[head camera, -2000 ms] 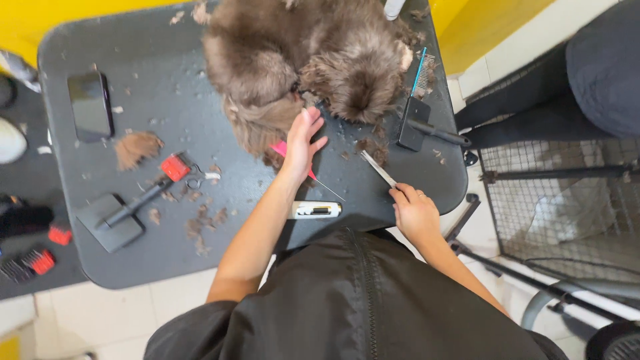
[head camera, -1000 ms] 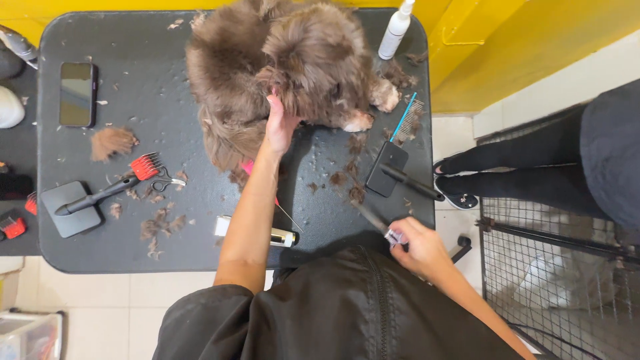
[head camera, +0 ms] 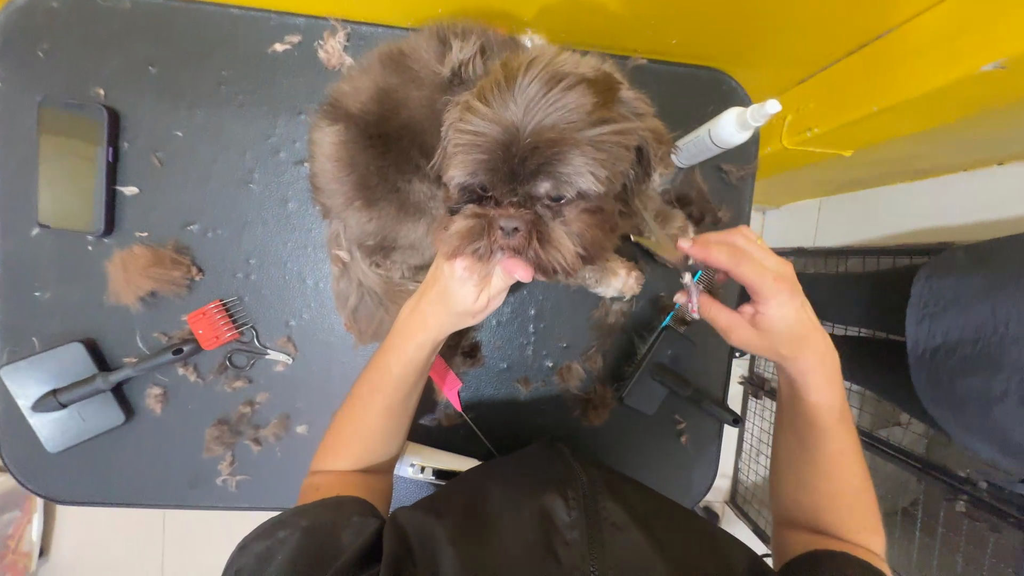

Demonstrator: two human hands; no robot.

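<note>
A brown long-haired dog (head camera: 384, 152) lies on the black grooming table (head camera: 240, 448), its face turned toward me. Under its chin, my left hand (head camera: 472, 294) holds the muzzle hair or jaw, thumb at the mouth. My right hand (head camera: 752, 292) grips a pair of scissors (head camera: 660, 246) by the handles, right of the dog's face; the blades point toward its cheek and are partly blurred. Below the right hand lie a comb with a blue spine (head camera: 670, 314) and a black slicker brush (head camera: 652, 376). A pink-handled pin-tail comb (head camera: 446, 382) lies below my left wrist.
At left are a phone (head camera: 74, 166), a slicker brush (head camera: 64, 396), a red clipper guard comb (head camera: 218, 324), small scissors (head camera: 254, 350) and hair tufts (head camera: 150, 274). White clippers (head camera: 432, 464) lie near my body. A white spray bottle (head camera: 724, 134) lies at the right corner. A person in dark clothes (head camera: 968, 344) stands at right.
The dog's head has come up and now faces me. My left hand has moved under its chin. My right hand has risen with the scissors from near the table's front edge to beside the dog's face.
</note>
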